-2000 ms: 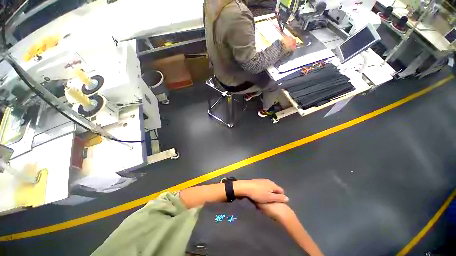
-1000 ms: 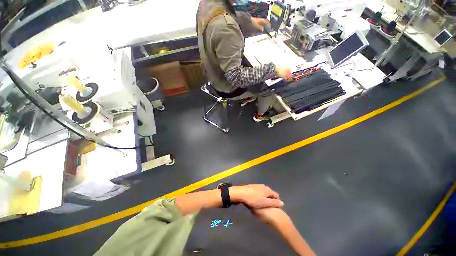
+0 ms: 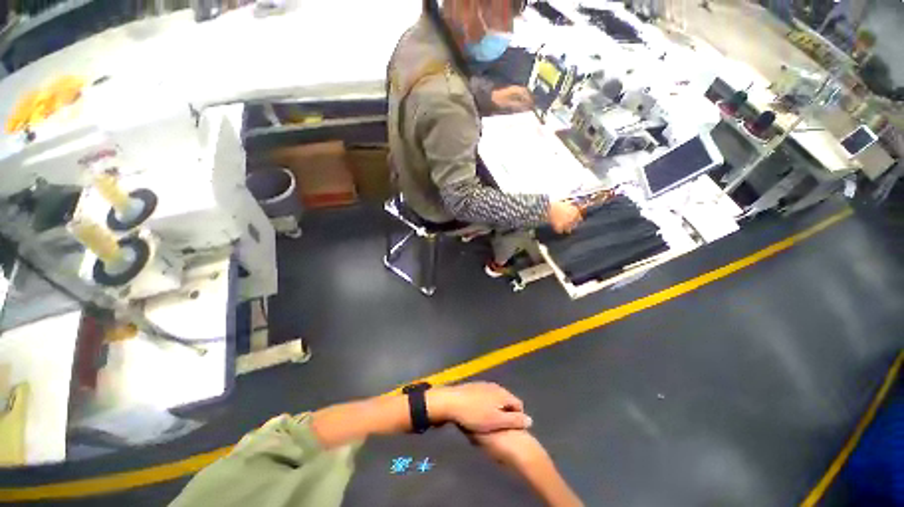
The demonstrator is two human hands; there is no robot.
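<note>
My left hand [image 3: 483, 406], bare with a black watch on the wrist, lies across my right wrist low in the middle. Its fingers are together and no object shows in it. My right forearm [image 3: 530, 460] comes up from the lower right; my right hand is mostly hidden under the left, so its fingers cannot be read. Ahead, a seated person [image 3: 433, 124] in a brown-grey top and blue mask has one hand at the near end of long black strips [image 3: 607, 246] stacked on a white table.
A yellow line [image 3: 585, 332] crosses the grey floor. At left stand a white machine table [image 3: 188, 342] and thread cones [image 3: 117, 248]. A folding stool [image 3: 421, 253], a bin [image 3: 273, 190] and cardboard [image 3: 322, 173] are beyond. A grey screen [image 3: 682, 166] stands by the strips; blue shows at lower right [image 3: 872, 456].
The view has shifted, showing more of the far tables and the person's mask. The person's near hand has moved from the work area to the strips. My hands stay crossed, slightly lower left in view.
</note>
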